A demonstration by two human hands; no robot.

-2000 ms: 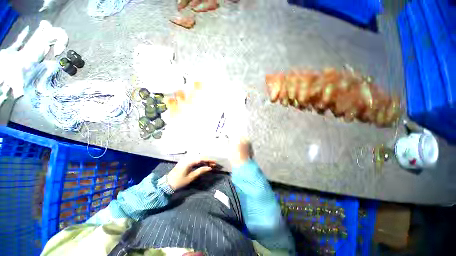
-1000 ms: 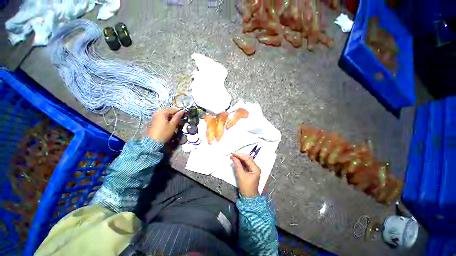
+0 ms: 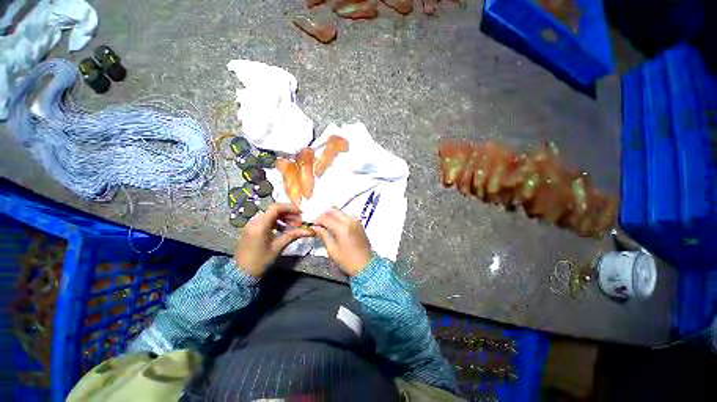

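My left hand [image 3: 267, 238] and my right hand [image 3: 342, 239] meet over the near edge of the white cloth [image 3: 385, 165]. Between their fingertips is a small dark part with a yellow mark [image 3: 307, 227], mostly hidden by the fingers. Three orange teardrop pieces [image 3: 305, 174] lie on the cloth just beyond my hands. Several dark round parts [image 3: 253, 174] with yellow marks are clustered left of the cloth. A slim dark tool [image 3: 369, 206] lies on the cloth right of my right hand.
A pale cord hank [image 3: 134, 149] lies left, with a black pair [image 3: 102, 69] beyond it. A crumpled white cloth [image 3: 271, 102] lies beyond the pad. Right are a row of orange pieces [image 3: 523, 180], a white mug [image 3: 626, 274] and stacked blue crates [image 3: 664, 141]. A blue crate [image 3: 75, 290] stands near left.
My left hand has moved from the dark parts toward the cloth's near edge, and my right hand has come left to meet it. A small dark part now shows between them. The camera view has shifted.
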